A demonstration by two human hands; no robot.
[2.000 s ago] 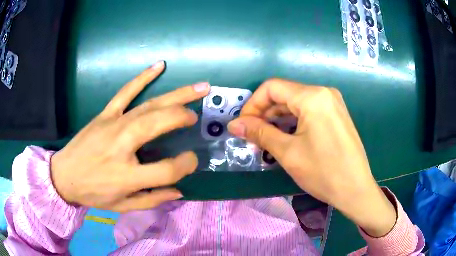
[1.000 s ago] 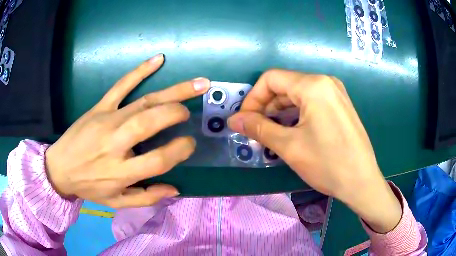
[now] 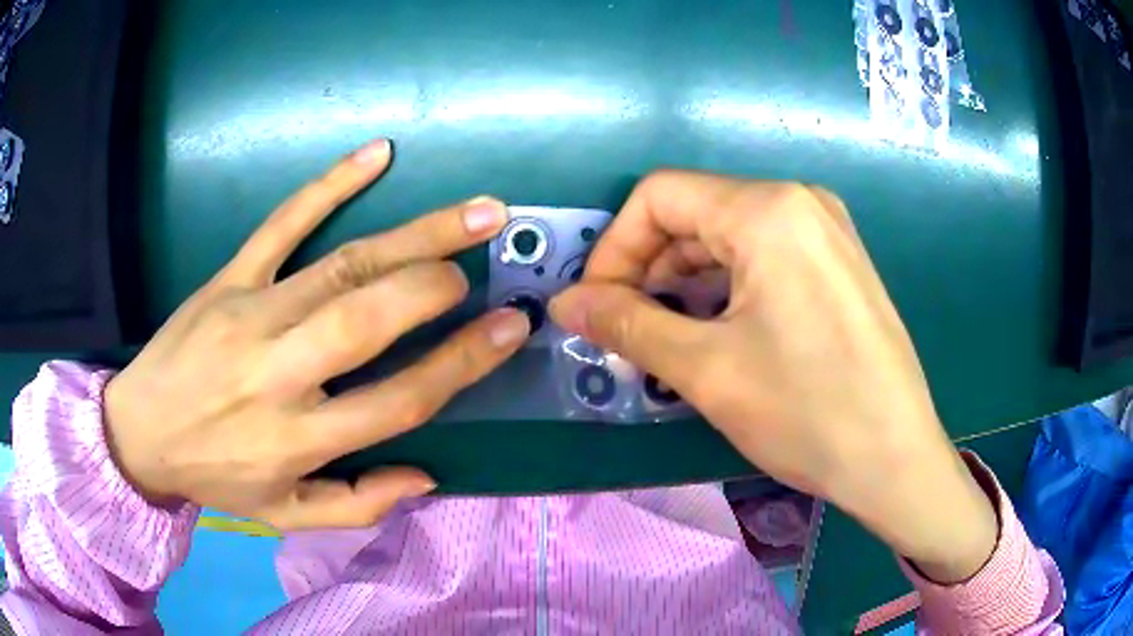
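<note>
A pale lilac camera lens cover [image 3: 559,229] lies flat on the green bench between my hands. A black ring sits at its lower left opening, partly under my left fingertip. My left hand [image 3: 323,354] is spread, with one fingertip at the cover's upper left corner and another on the black ring. My right hand [image 3: 758,336] pinches the clear ring carrier strip [image 3: 596,383], its thumb and finger over the cover's right side. Black rings show on the strip below and behind the right fingers. The exact pinch point is hidden.
Long ring carrier strips [image 3: 910,75] lie on the green bench [image 3: 497,75] at the back right. A black tray [image 3: 68,224] with covers stands at the left, another black tray [image 3: 1106,211] at the right. A blue sleeve [image 3: 1081,522] shows at the lower right.
A fingertip of my left hand has moved right onto the black ring on the cover. The cover and both hands have shifted slightly left. The strip's rings beside the cover show more clearly than at first.
</note>
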